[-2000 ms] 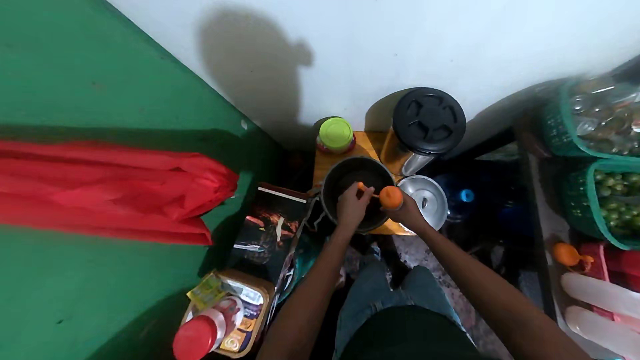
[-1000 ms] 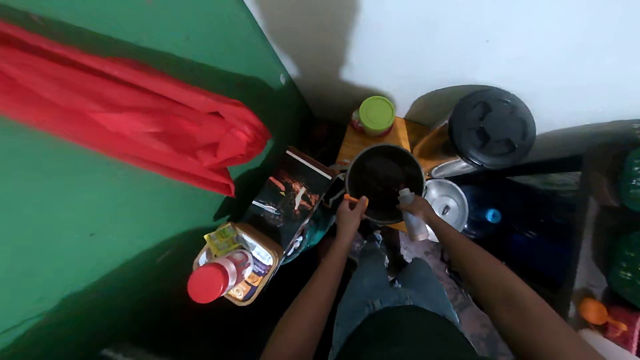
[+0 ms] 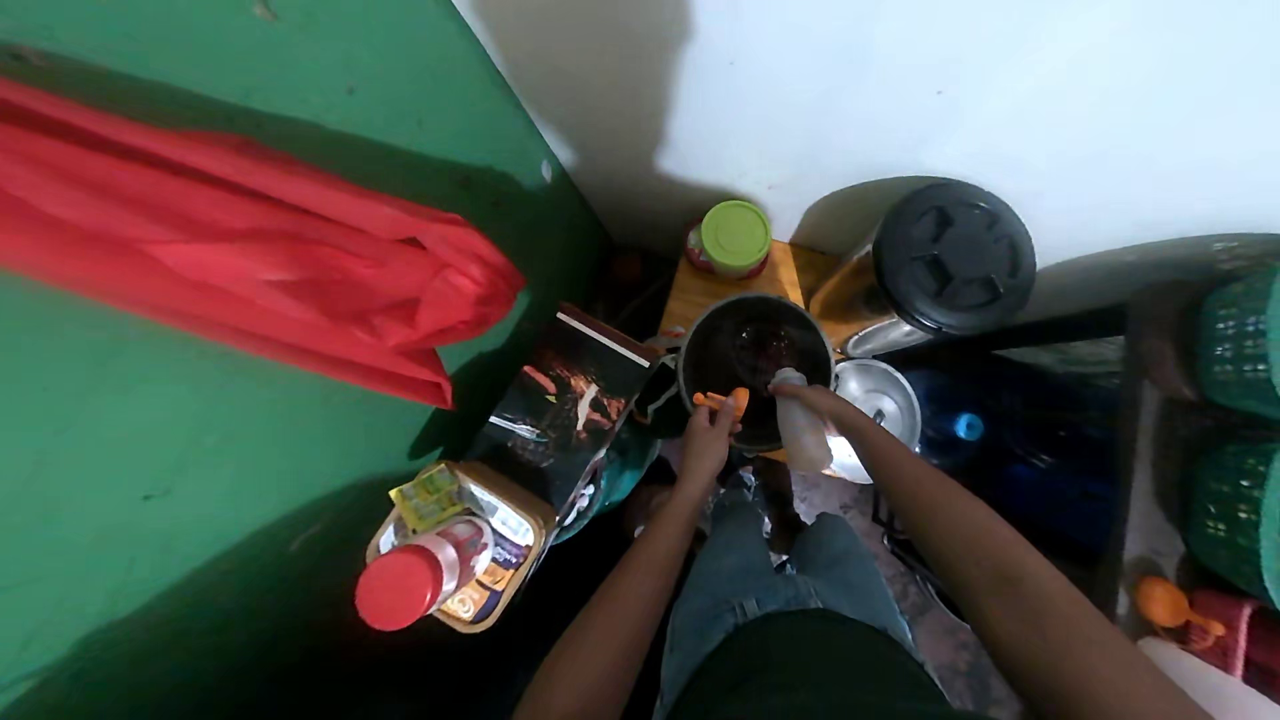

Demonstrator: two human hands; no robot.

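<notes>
A dark metal pot (image 3: 700, 345) stands on a small wooden table (image 3: 700, 290), with dark liquid inside. My left hand (image 3: 708, 437) holds an orange plastic funnel (image 3: 738, 402) over the pot's near left rim. A translucent plastic bottle (image 3: 803, 435) is in my right hand (image 3: 812, 398); it is tilted, its mouth over the pot's right inner part. Right beside the pot lies a round metal lid (image 3: 885, 390). Behind the pot stands a jar with a lime-green lid (image 3: 735, 238).
A large container with a black lid (image 3: 955, 257) stands back right. To the left are a printed dark box (image 3: 560, 410) and a tray (image 3: 535, 500) holding a red-lidded jar (image 3: 400, 588). Red cloth (image 3: 300, 250) hangs on the green wall. Green baskets (image 3: 1235, 340) are at the far right.
Two seconds ago the orange funnel was near my right hand and no bottle showed; the bottle now tilts over the pot in my right hand, the funnel in my left. The view has shifted.
</notes>
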